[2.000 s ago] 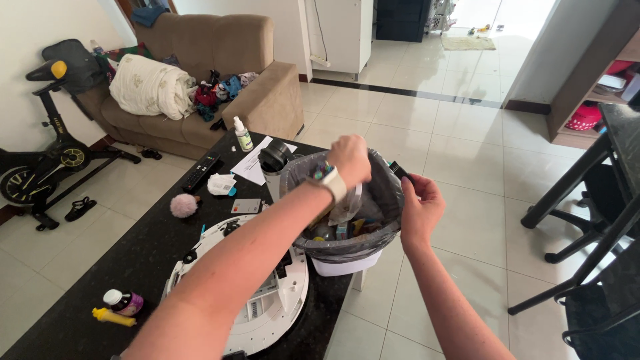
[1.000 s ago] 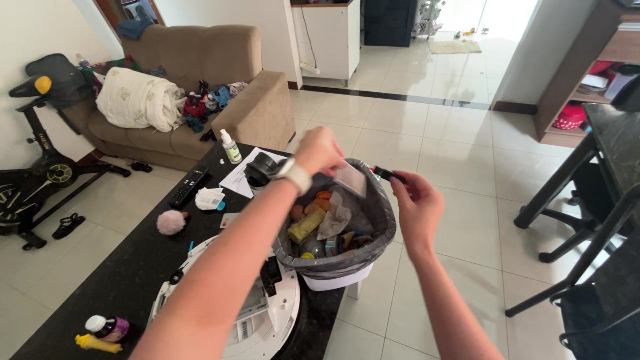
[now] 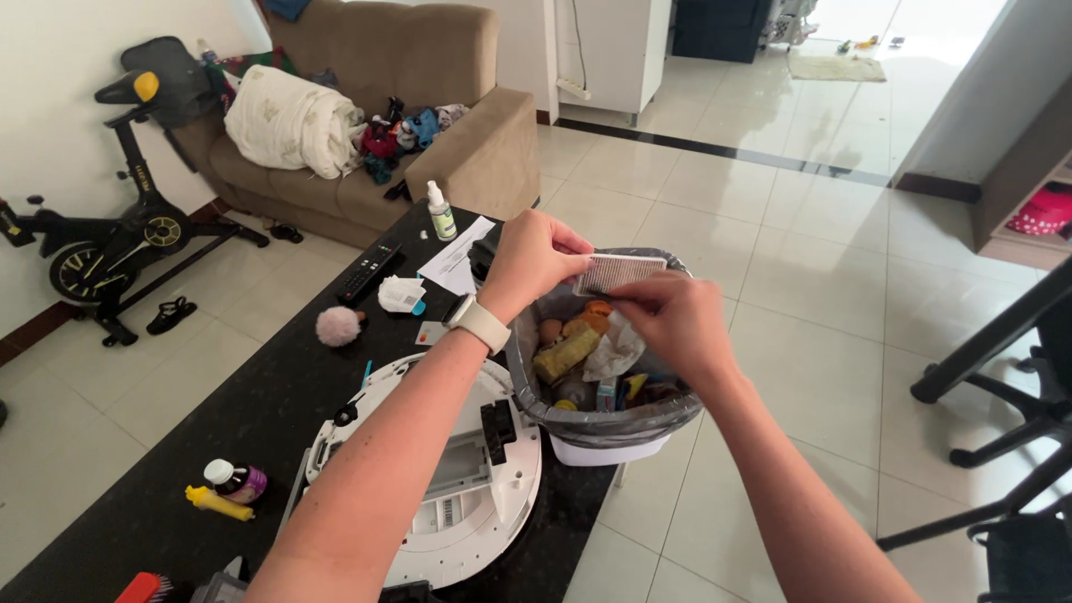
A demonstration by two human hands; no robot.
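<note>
My left hand (image 3: 540, 260), with a watch on its wrist, pinches the left end of a small white-framed pleated filter (image 3: 621, 272) above the bin. My right hand (image 3: 674, 314) is at the filter's lower right edge, its fingers closed around a small dark item mostly hidden by them. Below both hands, the trash bin with a grey liner (image 3: 611, 427) holds food scraps, crumpled paper and packaging. An upturned white robot vacuum (image 3: 502, 519) lies on the black table beside the bin, partly behind my left forearm.
On the black table (image 3: 159, 494) are a spray bottle (image 3: 441, 213), a remote control (image 3: 368, 272), a pink pompom (image 3: 338, 327), a dark bottle (image 3: 239, 481) and a red brush (image 3: 144, 588). A sofa (image 3: 469, 151) and exercise bike (image 3: 142, 209) stand beyond; black chairs (image 3: 1022, 402) are at right.
The filter has come up out of the bin and is now held tilted over it. My right hand has moved left from the bin's right rim to the filter.
</note>
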